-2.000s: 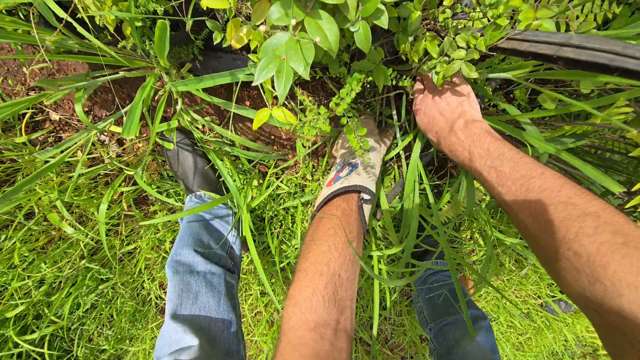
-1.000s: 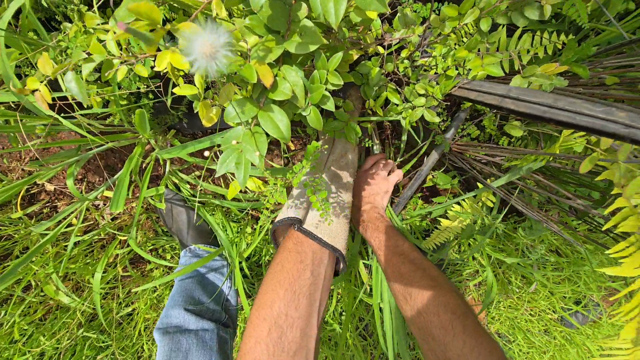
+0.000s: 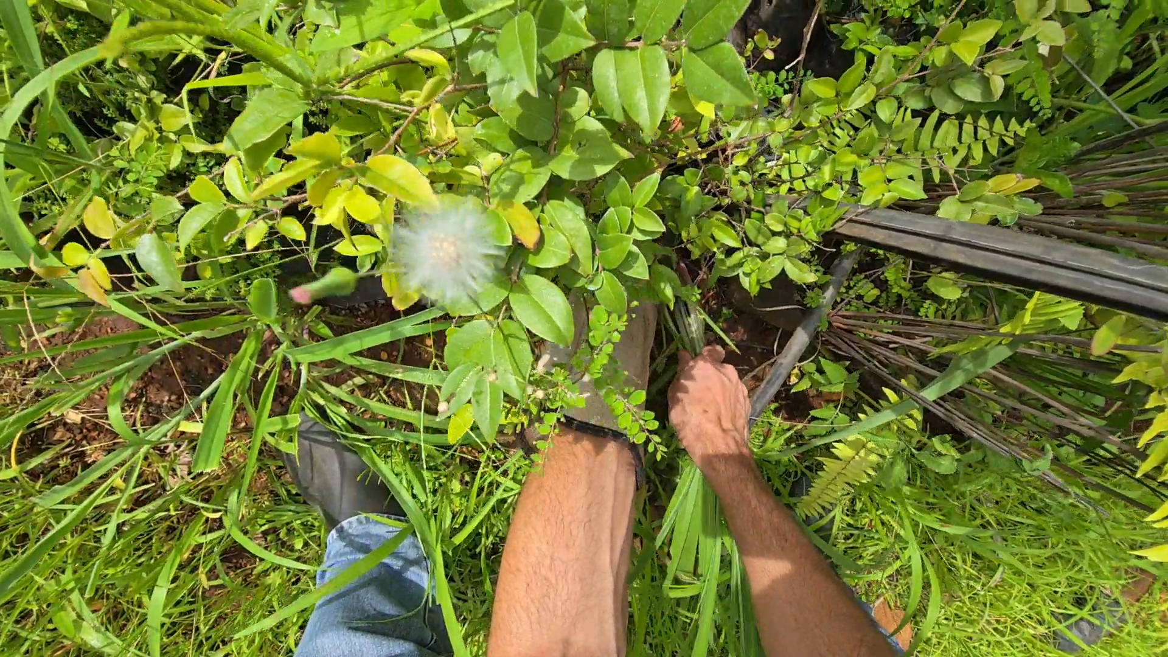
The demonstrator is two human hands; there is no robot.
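My left hand (image 3: 611, 365), in a light fabric work glove with a dark cuff, reaches into the leafy shrub (image 3: 584, 146); its fingers are hidden under the leaves. Just to its right, my bare right hand (image 3: 710, 401) is closed around a bunch of long grass blades (image 3: 698, 538). The blades hang down below the fist, and their pale bases (image 3: 689, 324) show above it. A thin dark pipe or stick (image 3: 803, 338) slants past the right side of this hand.
A black ridged plastic or rubber strip (image 3: 1004, 255) enters from the right, above dry brown stems (image 3: 958, 392). A white seed head (image 3: 447, 251) stands left of centre. Reddish soil (image 3: 173, 383) shows at left, near my dark boot (image 3: 338, 470). A fern frond (image 3: 849, 465) lies at right.
My right hand has moved left and down from the shrub's right side to beside my left hand. The gloved hand has gone deeper under the leaves. The view has shifted.
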